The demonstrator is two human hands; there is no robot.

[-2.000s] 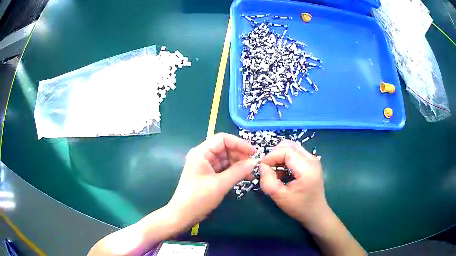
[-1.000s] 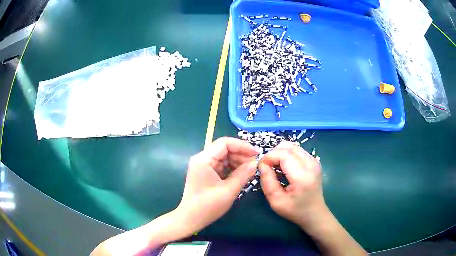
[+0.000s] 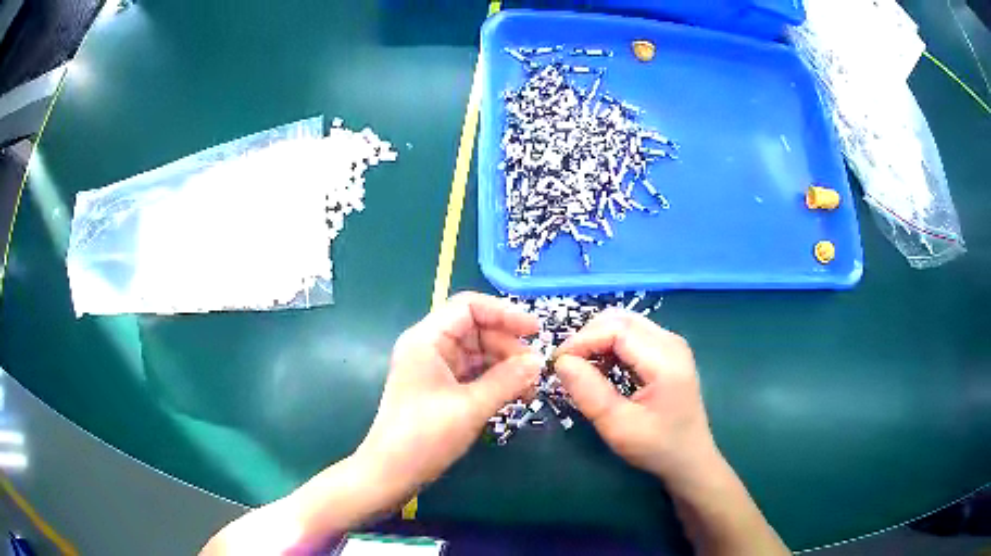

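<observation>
My left hand and my right hand meet fingertip to fingertip just below the blue tray. A tiny part is pinched between them; its shape is mostly hidden by the fingers. A loose pile of small black, silver and white parts lies on the green table under and around my hands, partly covered by them. Slim black-and-white pieces are heaped in the left half of the shallow blue tray.
A clear bag of white pieces lies at left, with white bits spilling from its right end. Orange cups lie in the tray. Another clear bag is right of the tray. A deeper blue bin is behind. A pale card shows at the bottom edge.
The whole view has shifted slightly, so the tray and bags appear a little lower and further left. My hands stay together at the fingertips over the pile.
</observation>
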